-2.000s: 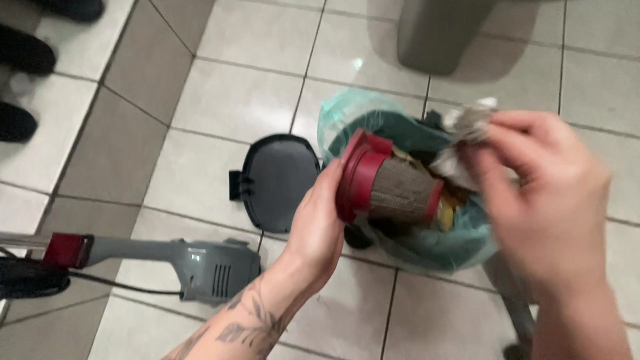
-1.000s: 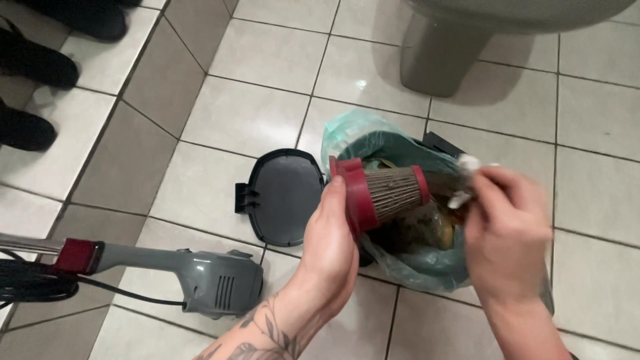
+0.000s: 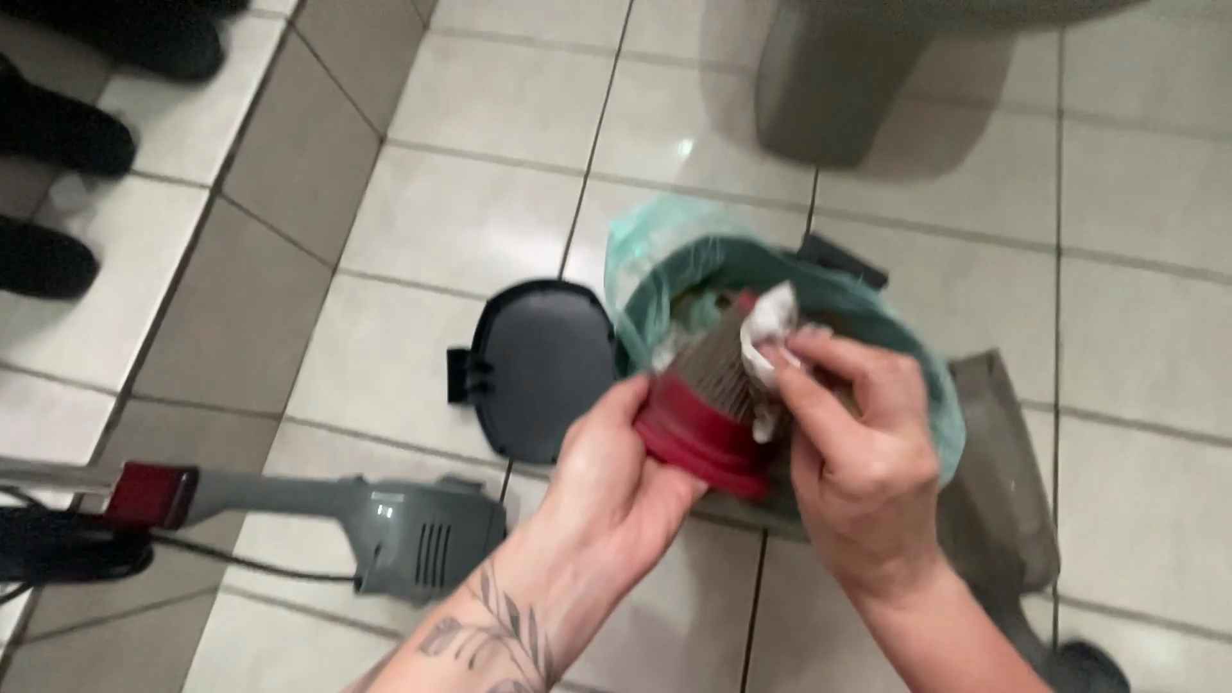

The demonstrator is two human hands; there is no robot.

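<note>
My left hand [image 3: 616, 472] grips the red rim of a pleated vacuum cleaner filter [image 3: 717, 385], which tilts away from me above a bin. Between the fingertips of my right hand [image 3: 857, 443] is a crumpled white tissue [image 3: 770, 322], pressed against the filter's grey, dusty pleats. The bin beneath is lined with a green plastic bag [image 3: 674, 241] and has waste inside, partly hidden by my hands and the filter.
The bin's black lid [image 3: 549, 371] lies on the tiled floor at its left. A grey vacuum cleaner body [image 3: 423, 539] with a cord lies at lower left. A translucent grey container [image 3: 1001, 472] is right of the bin, a grey pedestal [image 3: 818, 87] behind. Dark shoes [image 3: 58, 125] stand upper left.
The filter has turned in my left hand, so its pleated end points more away from me. My right hand has brought the tissue onto the pleats; a second ago it was beyond the filter's end.
</note>
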